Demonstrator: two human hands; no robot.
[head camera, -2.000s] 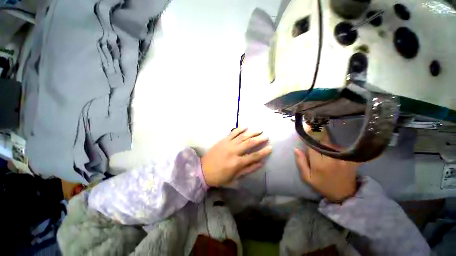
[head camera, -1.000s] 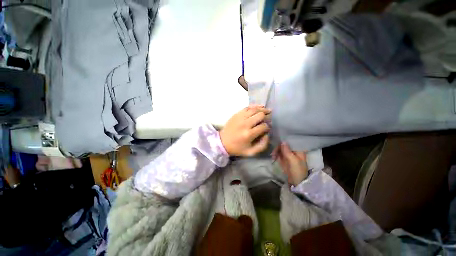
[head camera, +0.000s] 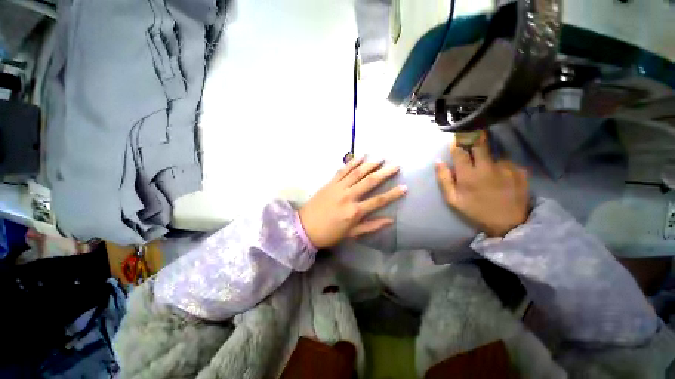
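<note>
A grey garment panel (head camera: 429, 215) lies on the white machine bed under the sewing machine head (head camera: 459, 44). My left hand (head camera: 348, 203) lies flat on the panel's left part, fingers spread, holding nothing. My right hand (head camera: 485, 189) lies palm down on the panel just below the presser foot area (head camera: 429, 112), its fingers apart and fingertips close to a small brass-coloured piece (head camera: 468, 138). The needle itself cannot be made out in the glare. A shiny curved guard (head camera: 536, 66) hangs in front of the head.
A stack of grey cut panels (head camera: 96, 133) with wavy edges lies on the left of the white table (head camera: 274, 104). Orange-red scissors (head camera: 135, 266) are on a brown board at the lower left. Dark and blue cloth lies below it.
My hands have moved from pinching the panel's near edge to lying flat on it, the right one up by the presser foot. The view has shifted, showing more of the machine head.
</note>
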